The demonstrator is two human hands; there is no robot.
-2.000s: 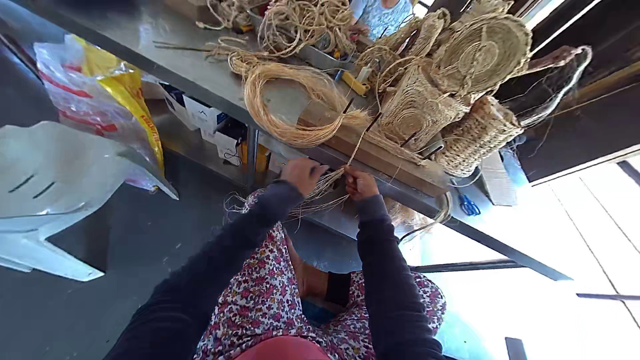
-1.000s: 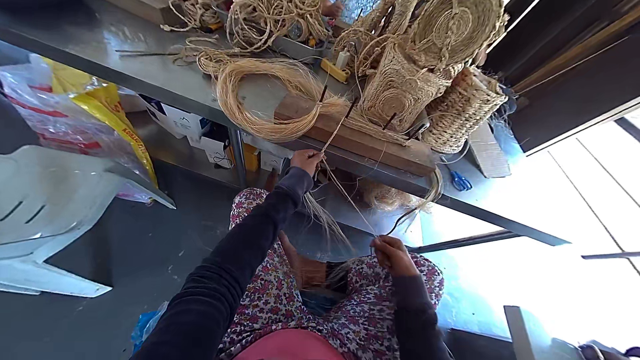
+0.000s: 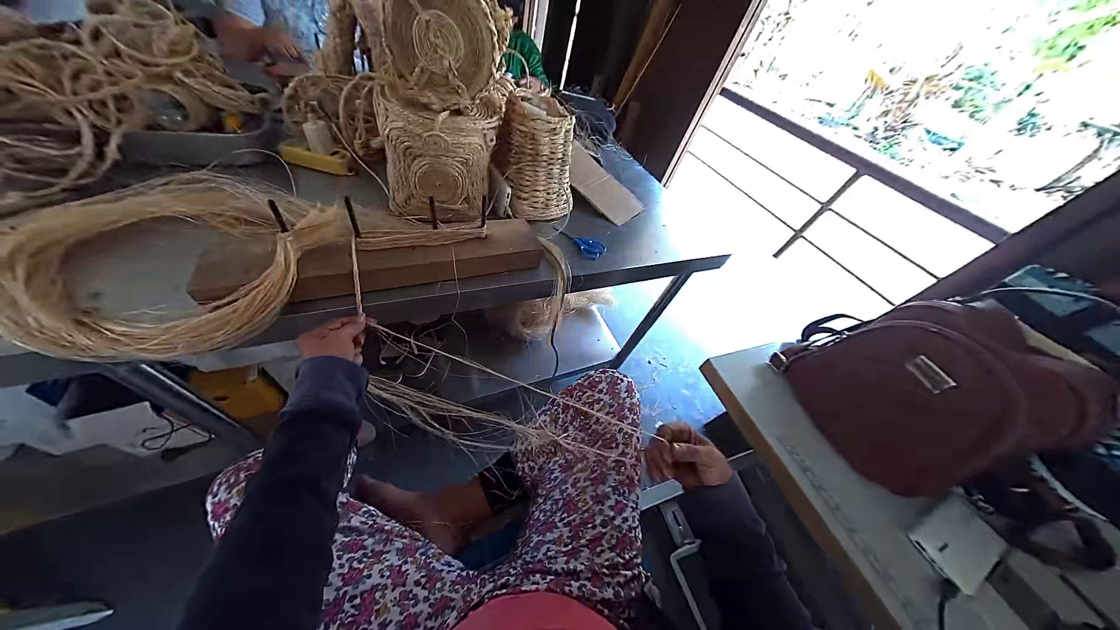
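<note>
Plant-fibre cord (image 3: 356, 276) runs down from a metal peg on a wooden block (image 3: 420, 262) at the table's front. My left hand (image 3: 335, 339) grips its lower end just below the table edge. From there a thin fibre strand (image 3: 507, 378) stretches right to my right hand (image 3: 687, 457), whose fingers pinch it beside my right knee. Other loose fibres (image 3: 437, 409) hang from the left hand and spread over my lap. A big coil of pale fibre (image 3: 149, 341) lies around the block's left end, and more fibre is wound along the pegs.
Woven baskets (image 3: 442, 166), heaped rope (image 3: 96, 87), a yellow tool (image 3: 317, 159) and blue scissors (image 3: 588, 247) sit on the metal table (image 3: 630, 254). A maroon bag (image 3: 936, 394) rests on another table at right. Beyond the metal table, a person's hands (image 3: 262, 44) show.
My hands were close together two seconds ago; the right hand has moved away to the right, drawing a strand out straight. The left hand stays near the block. The view has turned right.
</note>
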